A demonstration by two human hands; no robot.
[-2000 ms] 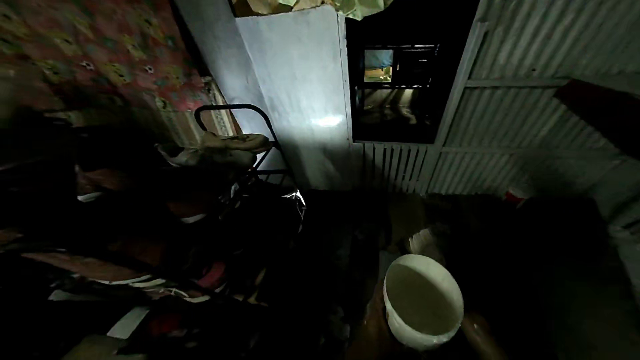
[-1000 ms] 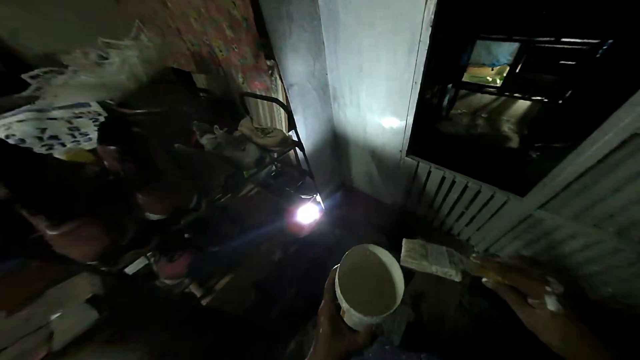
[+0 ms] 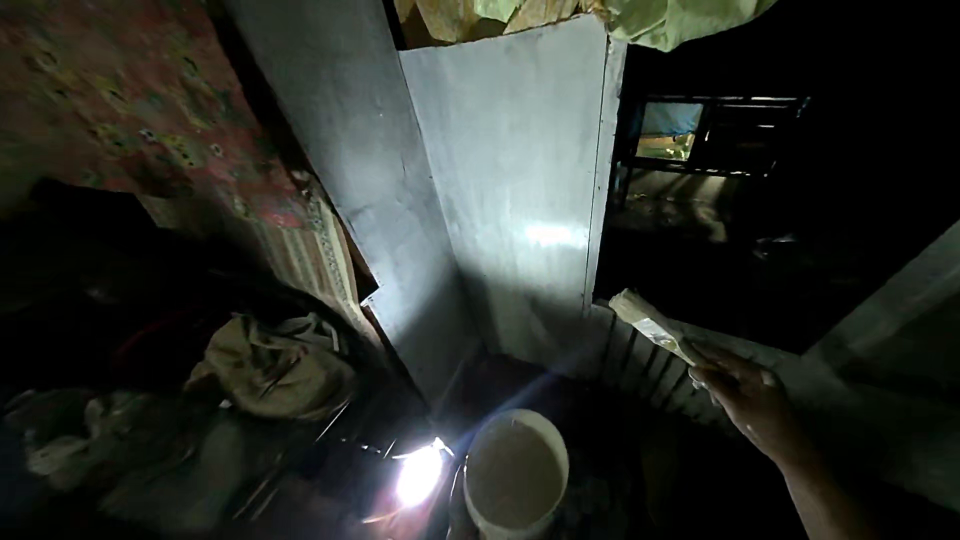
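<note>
My right hand [image 3: 739,390] is closed on the handle of a paintbrush [image 3: 656,330], whose pale, coated bristles point up and left near the lower left corner of the window opening. At the bottom centre is a white bucket [image 3: 517,472] with greyish content inside. My left hand [image 3: 461,525] shows only faintly at the bucket's lower left side; its fingers are mostly lost in the dark. The white wall panel [image 3: 517,195] stands behind, with a bright glare spot on it.
A lit lamp [image 3: 420,474] glows left of the bucket. Cloth bundles [image 3: 270,367] lie at the left below a flowered curtain [image 3: 150,112]. A dark window opening [image 3: 705,247] and a slatted lower wall [image 3: 652,367] are at the right. Green cloth [image 3: 682,22] hangs above.
My right hand has risen with the paintbrush from low beside the bucket, where the fingers looked spread a second ago. The bucket was held up by my left hand then. The view has shifted.
</note>
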